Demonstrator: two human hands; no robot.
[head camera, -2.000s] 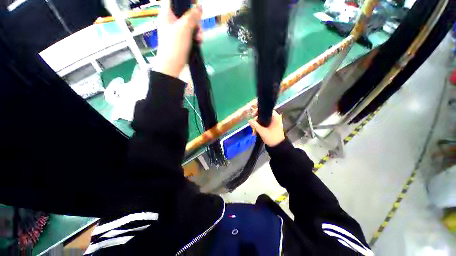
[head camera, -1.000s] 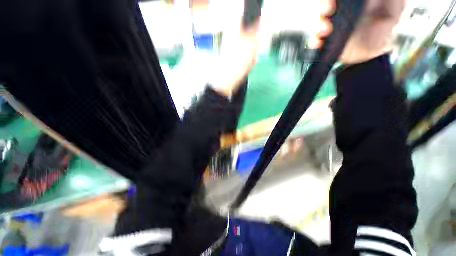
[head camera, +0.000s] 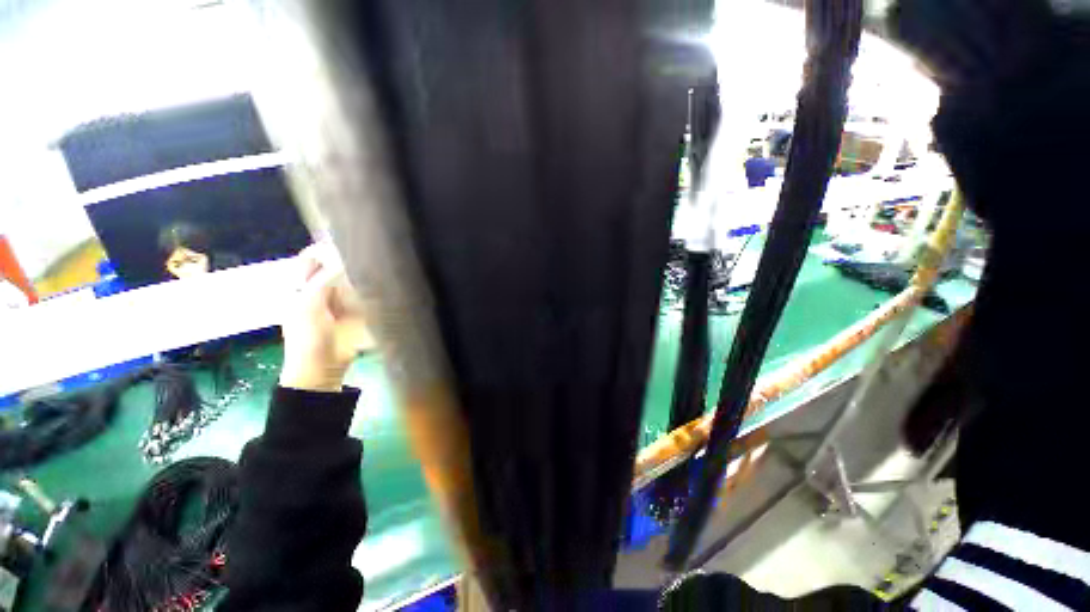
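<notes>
A thick curtain of black cables (head camera: 526, 239) hangs close in front of me, blurred, beside a pale and rust-brown rack tube (head camera: 436, 442). A thin black hank (head camera: 777, 251) hangs to its right, its upper end cut off by the top edge. My left hand (head camera: 323, 323) is raised left of the tube, at the edge of the white shelf (head camera: 179, 323); its fingers are partly hidden, so its grip cannot be told. My right sleeve rises along the right side; my right hand is out of the picture.
Black coiled harnesses (head camera: 179, 526) lie on the green bench (head camera: 389, 502) at the left. A rust-brown rail (head camera: 825, 359) curves along the right bench edge. Another narrow black hank (head camera: 696, 299) hangs near it. A person's head (head camera: 185, 254) shows beyond the shelf.
The view has swung towards the left bench and shelf. My left hand is now by the shelf edge. My right hand has left the picture at the upper right.
</notes>
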